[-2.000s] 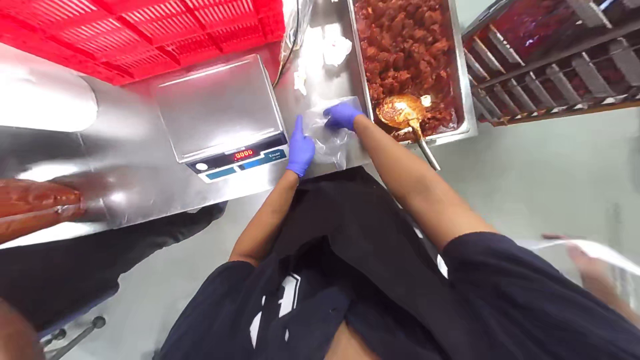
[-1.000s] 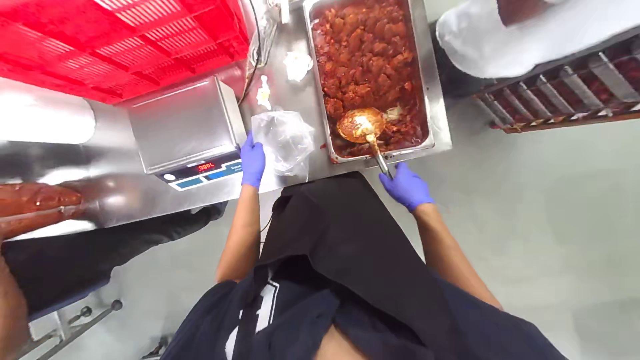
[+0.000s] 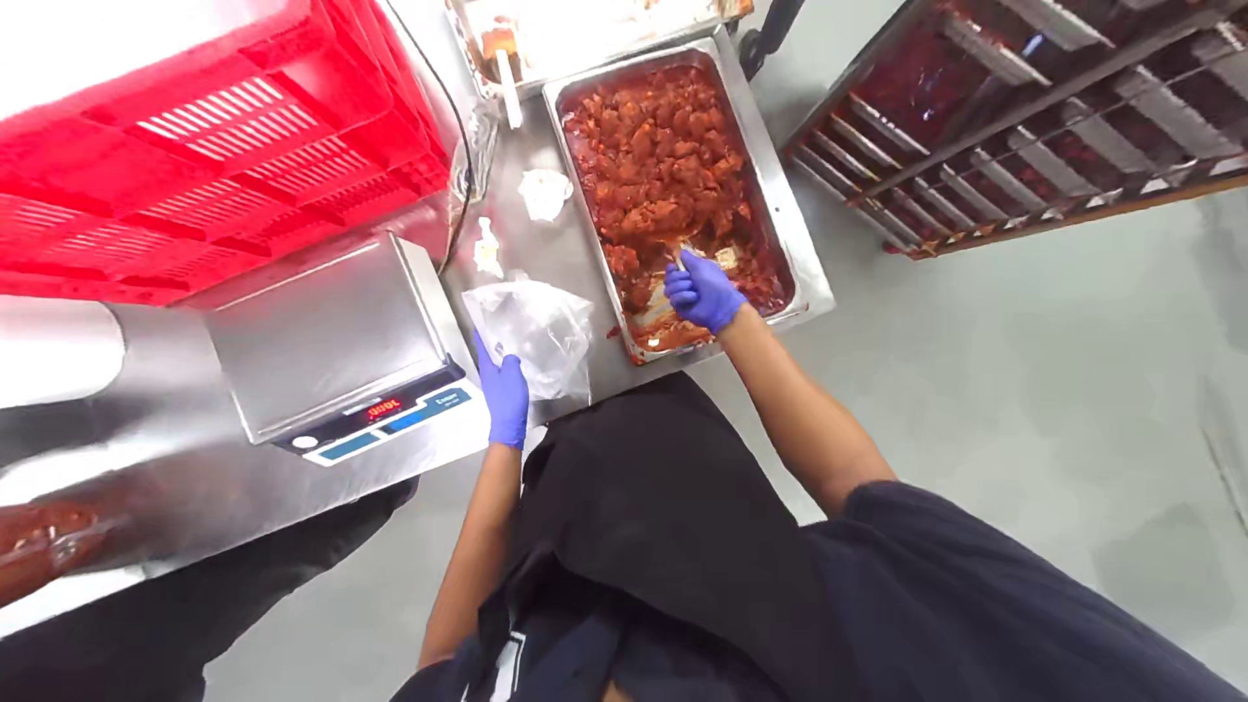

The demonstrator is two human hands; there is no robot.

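Note:
My right hand (image 3: pixel 704 291), in a purple glove, is closed on the handle of a ladle over the near part of a steel pan (image 3: pixel 795 244). The ladle's bowl is hidden in the red sauced meat pieces (image 3: pixel 658 156). My left hand (image 3: pixel 504 390), gloved alike, holds the left edge of a clear plastic bag (image 3: pixel 546 331) that lies on the steel table. Just left of that hand stands a digital scale (image 3: pixel 327 331) with a bare platform and a lit red display.
Red plastic crates (image 3: pixel 263 136) stand behind the scale. Crumpled white paper (image 3: pixel 544 193) lies left of the pan. A second tray (image 3: pixel 614 29) adjoins the pan's far end. A slatted rack (image 3: pixel 1033 156) stands at right. A filled red bag (image 3: pixel 49 546) lies at far left.
My right hand has gone from the bag to the ladle handle and in over the pan; the ladle's bowl has sunk into the meat. My left hand stays at the bag's left edge.

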